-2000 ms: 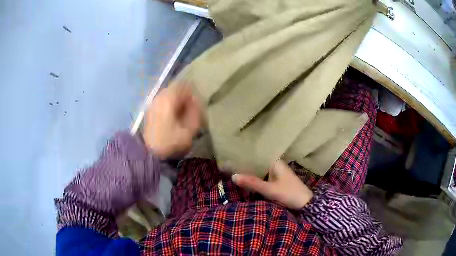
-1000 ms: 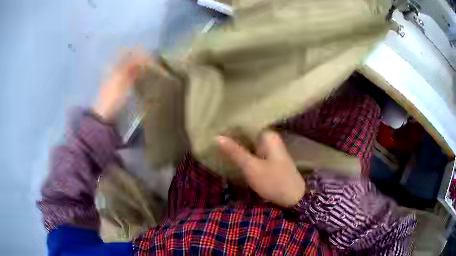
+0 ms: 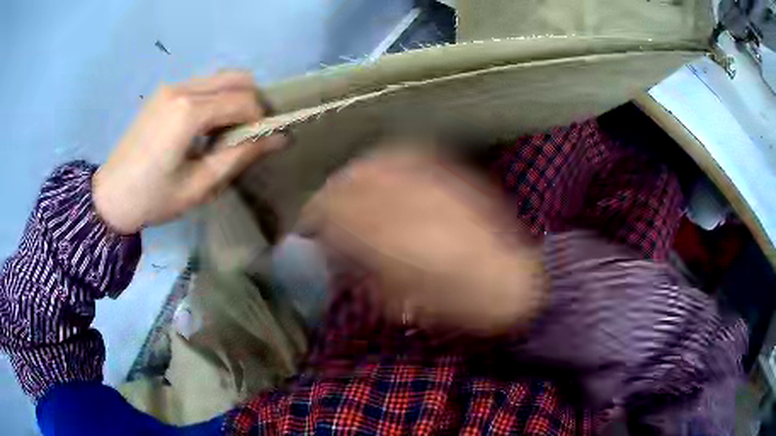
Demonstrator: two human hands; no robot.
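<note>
A khaki garment panel (image 3: 510, 85) stretches from the machine parts at the upper right to my left hand. Its raw edges, with pale frayed threads, run along the top nearly side by side. My left hand (image 3: 183, 149) pinches the left end of these edges between thumb and fingers. My right hand (image 3: 434, 238) is strongly blurred, in front of the cloth below its middle. Its fingers cannot be made out, nor whether it holds cloth.
The white machine table (image 3: 723, 119) with a wooden edge is at the right, with small metal machine parts (image 3: 727, 60) at its upper end. More khaki cloth (image 3: 230, 315) hangs at lower left. A checked apron (image 3: 408, 396) covers my lap. Dark and red items lie below the table.
My left hand has drawn the cloth end out to the left, and the panel is now stretched with its raw edges on top. The khaki flap over my right lap is no longer visible.
</note>
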